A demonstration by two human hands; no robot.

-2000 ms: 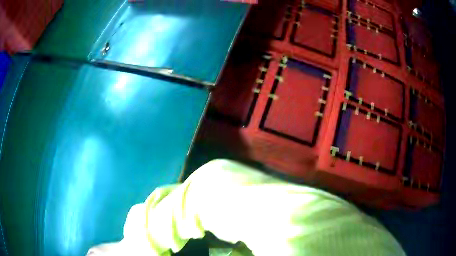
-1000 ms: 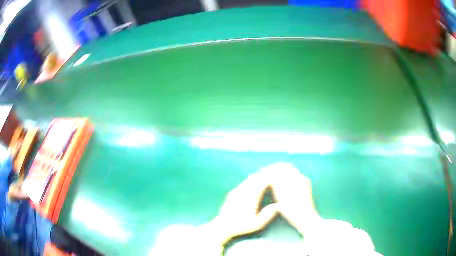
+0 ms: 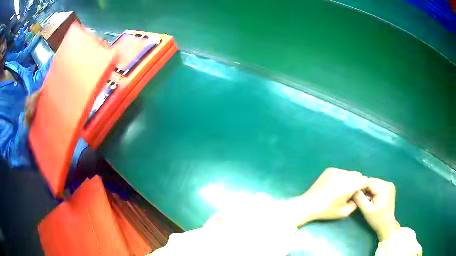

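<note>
My left hand (image 3: 332, 196) and my right hand (image 3: 380, 204) meet over the green bench (image 3: 230, 130) at the lower right. Their fingers are curled and touch each other. No object shows in them, though both are overexposed. At the left, red-orange foam trays (image 3: 127, 95) lie stacked on the bench. Black-bordered panels (image 3: 137, 57) with pale tabs show on the top tray. A person in blue (image 3: 15, 107) holds a bent foam sheet (image 3: 72, 95) by its left edge, and it covers part of the stack.
More red-orange foam sheets (image 3: 82, 220) stand low beside the bench at the lower left. A brown box (image 3: 60, 27) is at the far upper left, near other blurred people. A raised strip or seam (image 3: 320, 102) runs along the bench. Something blue (image 3: 432, 12) is at the top right.
The view has swung from the panel stacks along the bench towards the person at left. That person's foam sheet is now raised at the stack. My hands remain together, now lower right in view.
</note>
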